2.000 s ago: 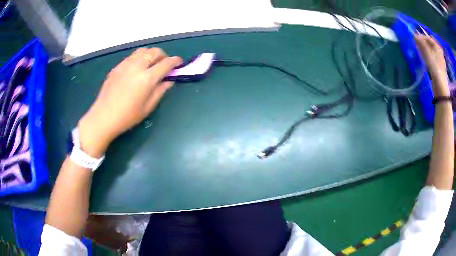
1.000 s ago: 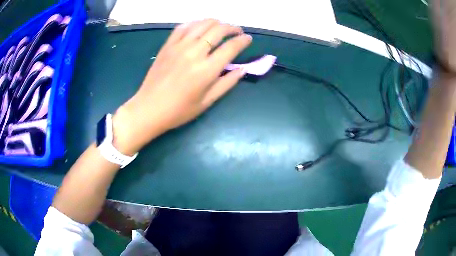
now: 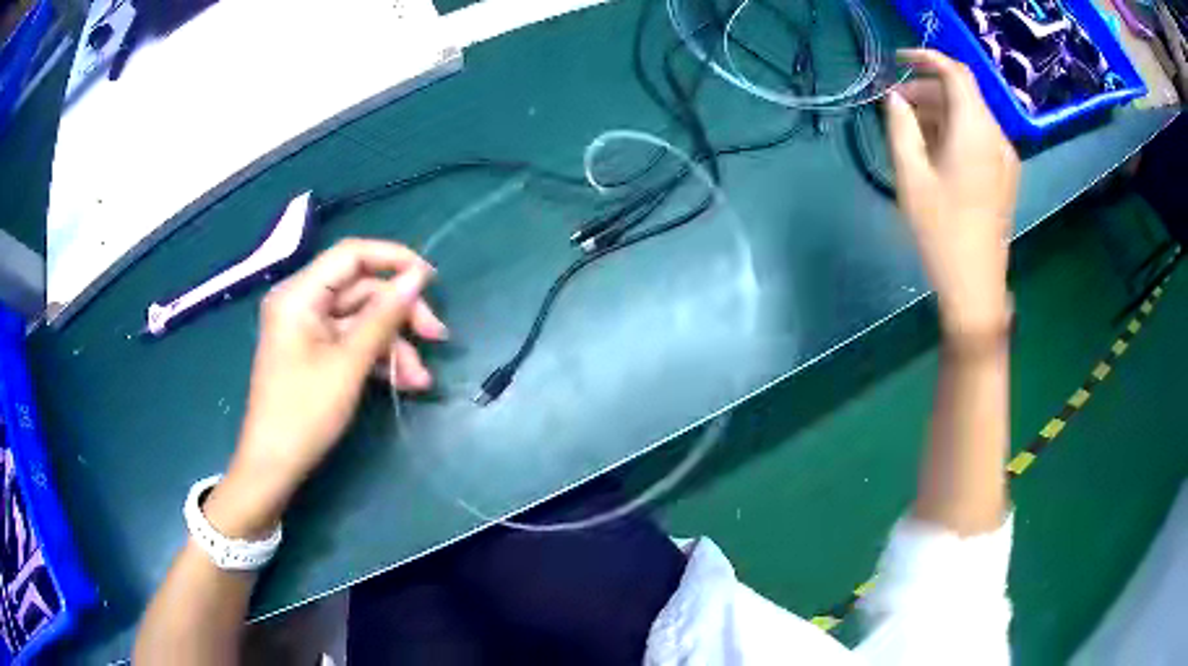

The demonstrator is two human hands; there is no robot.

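Note:
A pink-and-black 3D printing pen [image 3: 241, 276] lies on the green bench at the left, with a black cable [image 3: 430, 173] at its wider end. My left hand [image 3: 341, 325] is just right of the pen and pinches a clear filament [image 3: 749, 260]. The filament makes a large blurred loop over the bench and past its front edge. My right hand [image 3: 958, 182] is raised at the upper right, fingers bent, beside a coil of clear strand [image 3: 866, 65]. Blur hides whether its fingertips hold the strand.
Black USB cables [image 3: 528, 332] with loose plugs lie mid-bench. A blue bin [image 3: 1042, 120] of pens stands at upper right, another blue bin [image 3: 46, 520] at the left edge. A white board [image 3: 248, 104] is at upper left. The bench edge curves across; yellow-black tape [image 3: 1075, 390] marks the floor.
My left hand has let go of the pen and taken hold of the filament. My right hand has come back into fuller view near the coil. The view has turned rightward.

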